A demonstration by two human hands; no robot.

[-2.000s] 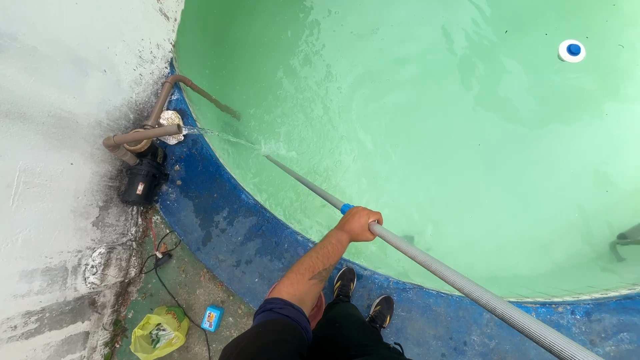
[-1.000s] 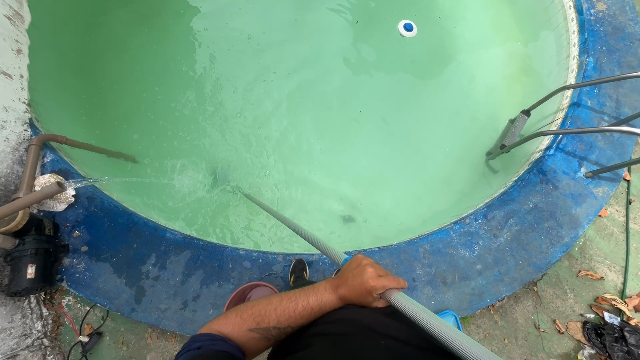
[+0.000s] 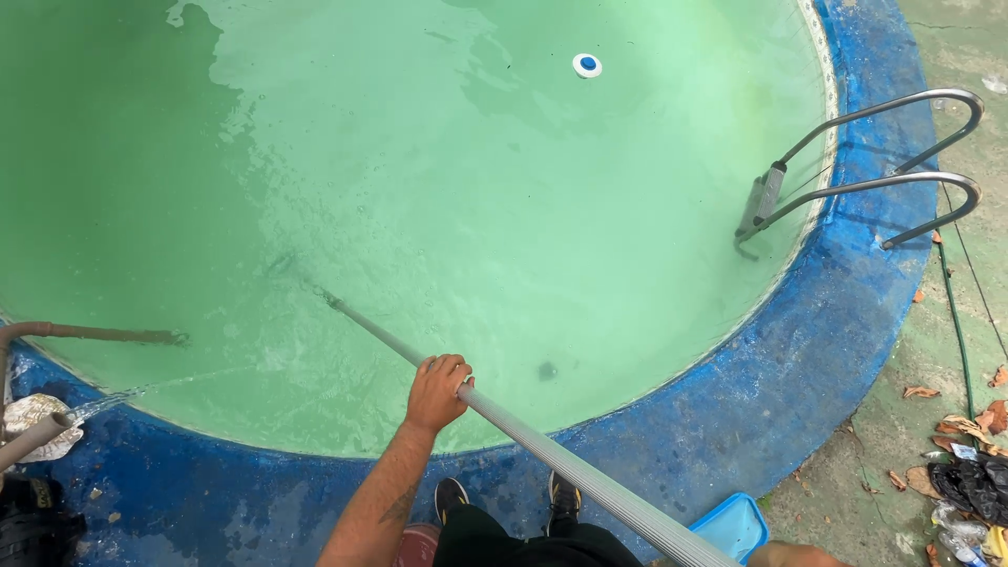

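Observation:
A long ribbed grey pole (image 3: 567, 461) slants from the bottom right into the green water of a round pool (image 3: 504, 236). My left hand (image 3: 441, 391) grips the pole at its middle, above the water near the pool's edge. The pole's far end dips under the surface, where a dim, blurred shape shows. At the bottom edge, only a bit of my right hand or forearm (image 3: 791, 554) shows, close to the pole's near end; its fingers are out of frame. A white and blue float (image 3: 587, 65) lies on the water farther off.
A metal ladder (image 3: 898, 183) stands at the right on the blue rim (image 3: 669, 425). At the left, water pours from a brown pipe (image 3: 35, 441) beside a black pump (image 3: 35, 524). A blue plastic tray (image 3: 732, 529), a reddish bucket (image 3: 417, 545), leaves and black plastic (image 3: 972, 484) lie nearby.
The view has swung right. My left hand now reaches farther out over the water with the pole in its grip, and more of the pole's far end is under water than two seconds ago.

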